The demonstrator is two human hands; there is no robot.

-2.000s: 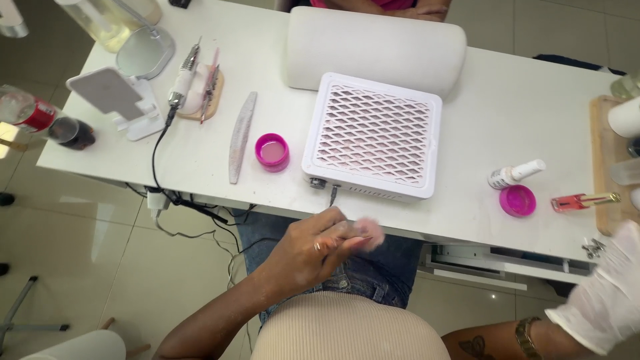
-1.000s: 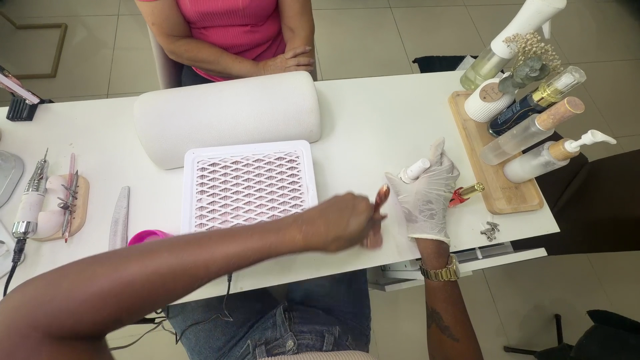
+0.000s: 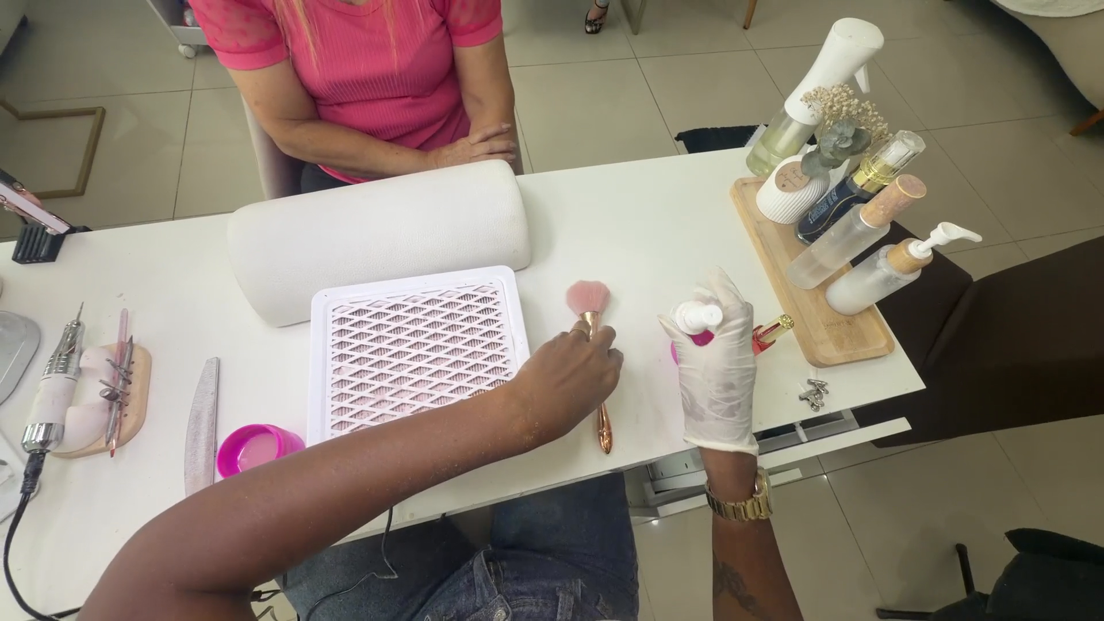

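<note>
My bare left hand (image 3: 562, 379) has its fingers closed around the handle of a brush with pink bristles (image 3: 588, 296), low over the white tabletop right of the nail dust collector (image 3: 418, 345). The brush's copper-coloured handle end (image 3: 605, 431) shows below the hand. A white glove covers my right hand (image 3: 718, 371), whose thumb and fingers are around a small white bottle (image 3: 697, 317). Partly hidden by this hand is a magenta cap or pot (image 3: 703, 337). Just right of the glove lies a red bottle with a gold cap (image 3: 770, 334).
A white hand-rest cushion (image 3: 379, 237) lies behind the dust collector. Farther left are a magenta jar (image 3: 257, 448), a nail file (image 3: 202, 423) and an electric nail drill (image 3: 53, 388). A wooden tray (image 3: 849, 323) holds several bottles. Small metal bits (image 3: 813, 394) lie near it. A person sits opposite.
My left hand has moved from near my lap to over the tabletop, with the brush now low beside the dust collector. My right hand has gone to the white bottle. The view has shifted right.
</note>
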